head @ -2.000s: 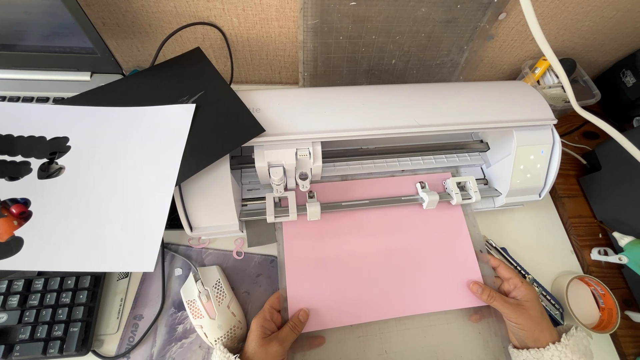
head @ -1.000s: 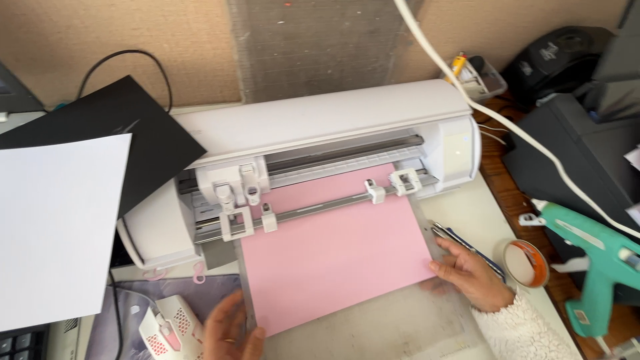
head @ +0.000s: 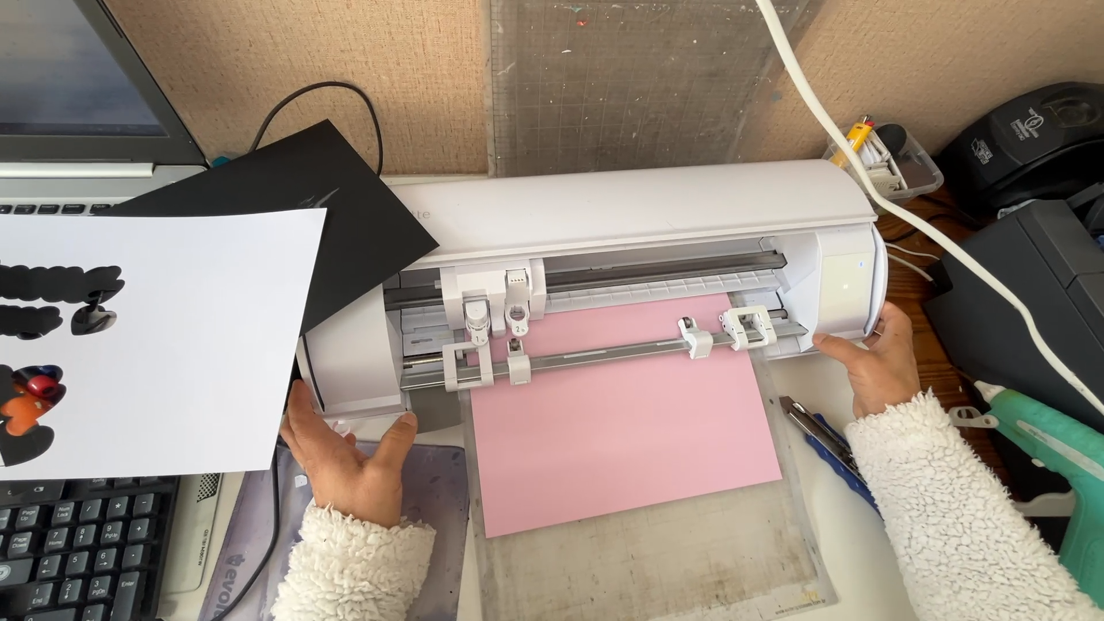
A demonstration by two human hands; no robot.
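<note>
A white desktop cutting machine [head: 638,203] stands across the desk. Pink paper [head: 625,440] lies on a worn translucent cutting mat [head: 655,552], and the far part of both passes under the machine's roller bar [head: 604,352]. The tool carriage [head: 493,297] sits toward the left of the rail. My left hand [head: 349,457] is at the machine's lower left end, thumb and fingers on either side of its corner. At the lower right end, my right hand [head: 875,358] has its thumb at the front and its fingers around the side. Both hands grip the machine's ends.
Printed white paper [head: 172,345] and black card [head: 345,216] overlap the machine's left end, near a laptop [head: 78,86] and keyboard [head: 78,543]. At right lie a craft knife [head: 819,431], a green glue gun [head: 1044,440] and a small plastic box [head: 914,172]. A white cable [head: 931,233] hangs across.
Both hands have left the near part of the mat and paper and moved up to the machine's two ends. The pink paper is still under the roller bar.
</note>
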